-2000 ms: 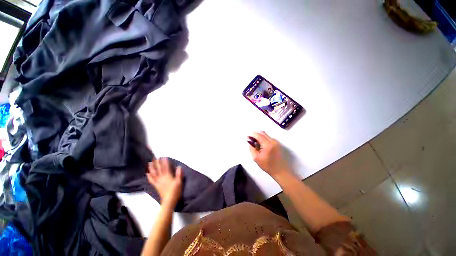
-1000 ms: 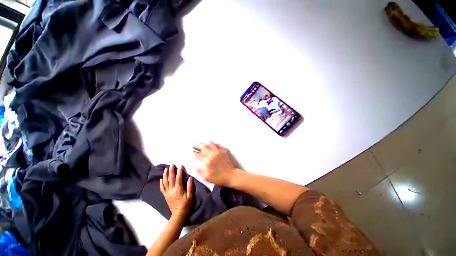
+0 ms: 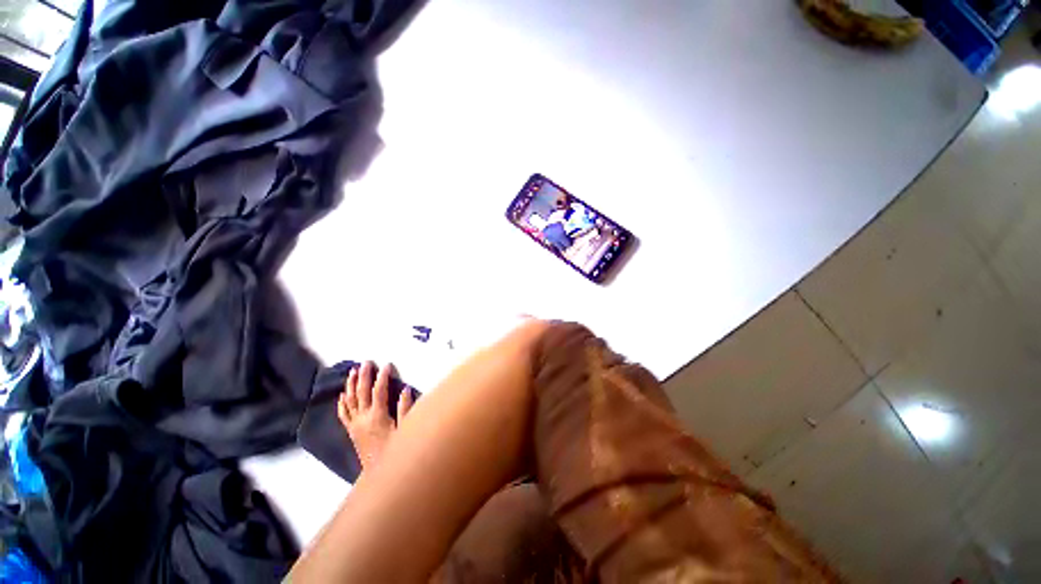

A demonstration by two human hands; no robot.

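Note:
A dark grey jacket [image 3: 228, 297] lies heaped along the left of the table, with a narrow part, perhaps a sleeve, reaching towards my body. My left hand [image 3: 368, 413] lies flat on this part with its fingers apart; my right forearm partly hides the hand and the cloth. The right forearm crosses over the left arm and leaves at the bottom edge, so my right hand is out of the picture. A tiny dark tool, possibly thread snips [image 3: 421, 333], lies on the white table above my left hand.
A smartphone [image 3: 570, 228] with a lit screen lies on the white table [image 3: 731, 171]. A banana [image 3: 858, 23] lies at the far right, near a blue object [image 3: 965, 32]. Blue and white plastic shows at the left edge. Tiled floor [image 3: 845, 376] is at right.
My right hand has left the table and gone out of view at the bottom, its arm now crossing the left. The small dark tool now lies on the table. The view has shifted slightly.

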